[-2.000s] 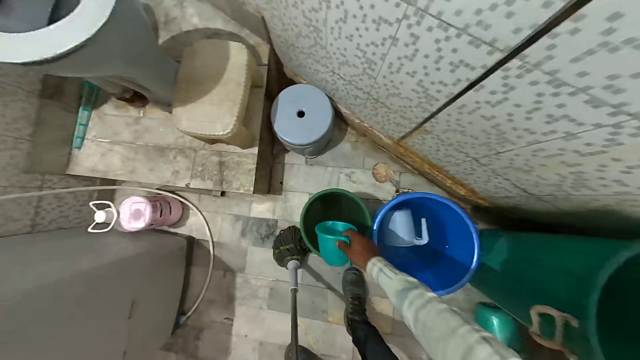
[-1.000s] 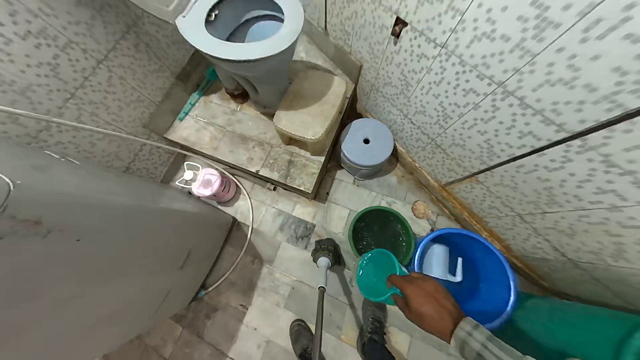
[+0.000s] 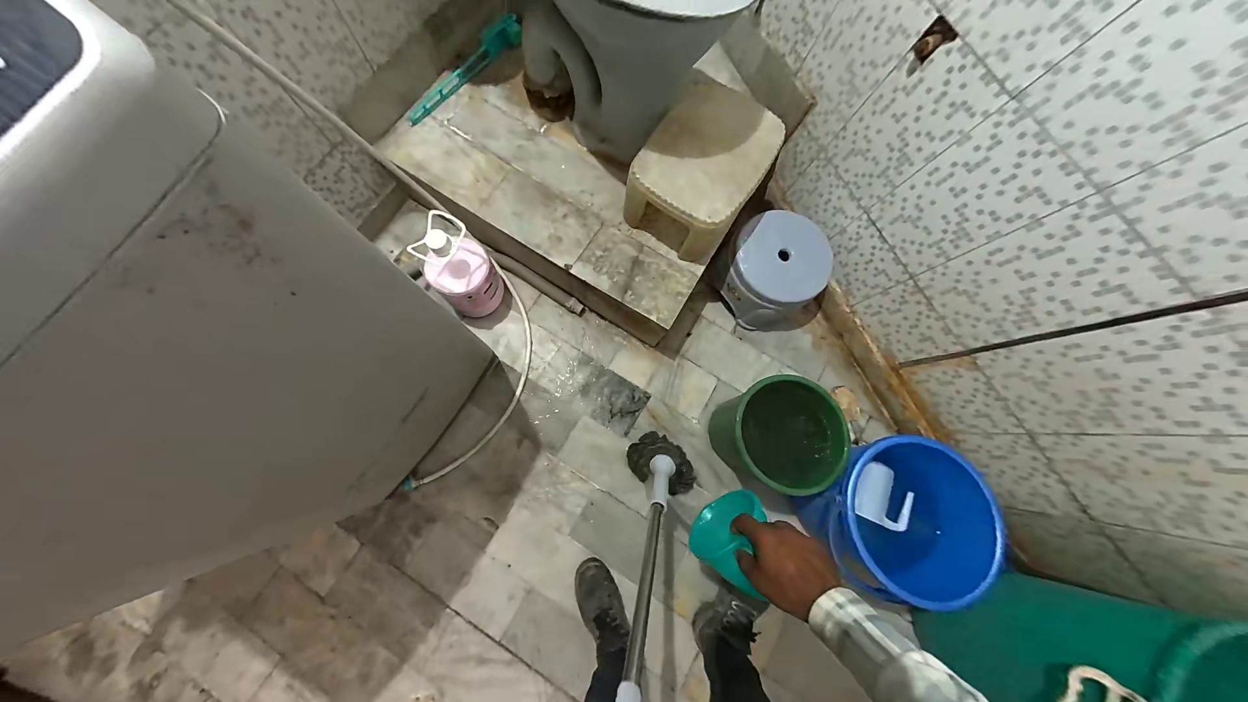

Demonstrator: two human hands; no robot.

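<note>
My right hand (image 3: 792, 567) grips the rim of a teal plastic mug (image 3: 720, 538), which is tilted over the floor beside the mop handle. Just above it stands a green bucket (image 3: 795, 434) with water in it. To the right, a blue bucket (image 3: 975, 526) holds a pale blue mug (image 3: 877, 495). A mop (image 3: 647, 585) with a metal pole rests its dark, wet head on the tiles, in front of my shoes. The pole runs down out of the frame, and my left hand is not visible.
A grey appliance (image 3: 244, 370) fills the left side. By it stand a pink bottle (image 3: 466, 278) and a looped hose (image 3: 526, 341). A raised tiled step (image 3: 546, 210) bears a toilet base (image 3: 634, 88) and a beige stool (image 3: 707, 146). Right of it is a grey stool (image 3: 783, 258); a green drum (image 3: 1033, 624) lies lower right.
The teal mug was over the green bucket two seconds ago; my right hand has moved it away to the bucket's near side. Wet splashes now show on the floor near the step.
</note>
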